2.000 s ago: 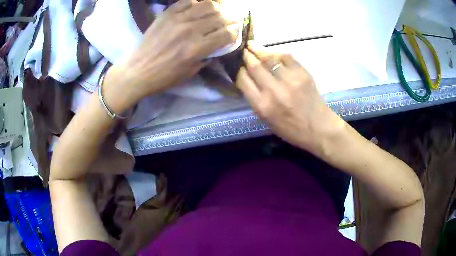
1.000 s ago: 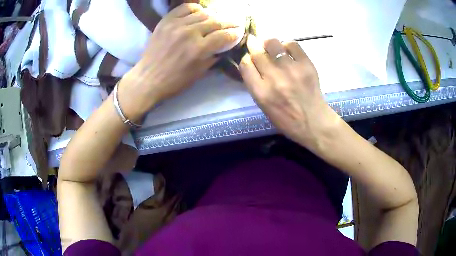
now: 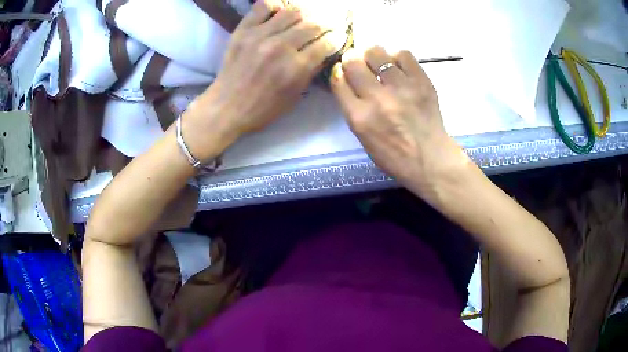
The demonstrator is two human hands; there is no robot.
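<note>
A small brown part (image 3: 333, 67) with a pale edge lies between my hands at the top centre, under a glaring lamp that washes out the needle area. My left hand (image 3: 275, 65) is on it with bent fingers, at its left side. My right hand (image 3: 392, 103), with a ring, pinches its right edge between thumb and fingers. The brown and white garment (image 3: 155, 34) lies in folds left of my left hand and hangs over the table edge. Most of the small part is hidden by my fingers.
Scissors or snips with green and yellow loop handles (image 3: 570, 103) lie at the right on the white table. A scale tape (image 3: 296, 183) runs along the front edge. Brown pieces (image 3: 592, 254) hang at lower right. A blue bag (image 3: 48, 295) is at lower left.
The small part has drawn up and away between my hands, and less of it shows. My left hand has moved right. The garment folds at left have shifted slightly.
</note>
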